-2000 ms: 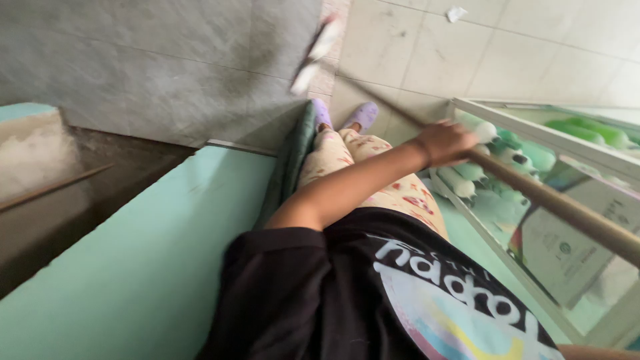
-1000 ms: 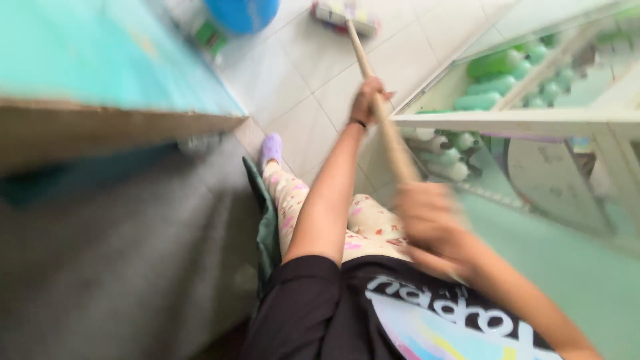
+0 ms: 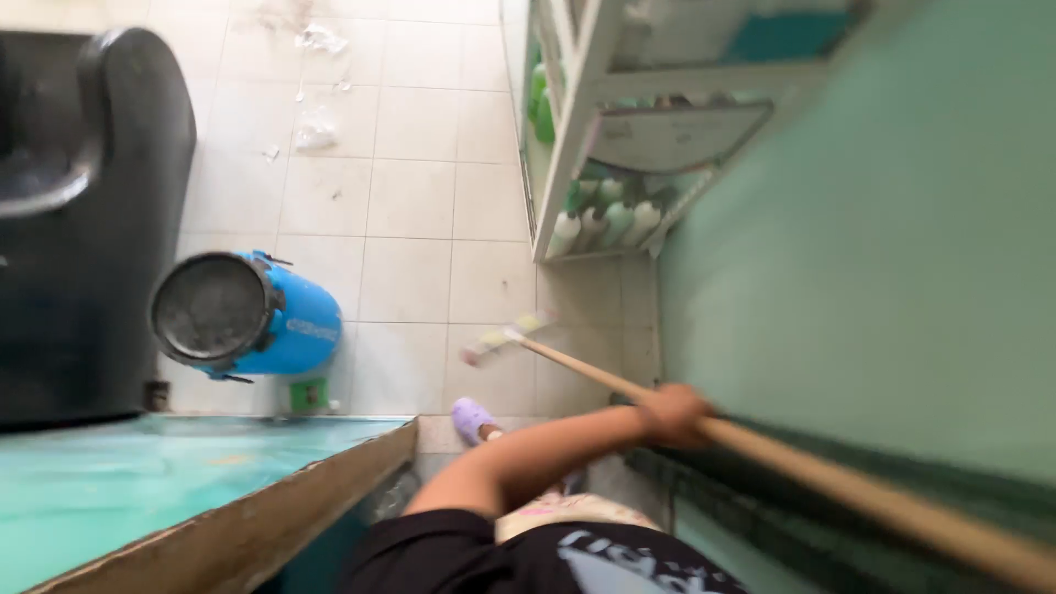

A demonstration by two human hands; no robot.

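Observation:
My left hand [image 3: 676, 415] is closed around the long wooden handle [image 3: 825, 474] of a broom, which runs from the lower right up to its head. The broom head [image 3: 505, 338], pale with reddish ends and blurred, is over the tiled floor just beyond a purple clog [image 3: 472, 419] on my foot. My right hand is outside the view.
A blue drum [image 3: 309, 326] with a black lid stands on the left beside a large black object [image 3: 124, 223]. Plastic scraps [image 3: 318, 128] lie on the floor [image 3: 408, 194]. A glass-sided cabinet [image 3: 569, 157] holds bottles. Green wall [image 3: 866, 272] right; turquoise-topped surface [image 3: 190, 470] lower left.
The view has swung, bringing in the blue drum's lid and the green wall. My right hand, on the handle one second ago, has left the view; my left hand still grips the handle.

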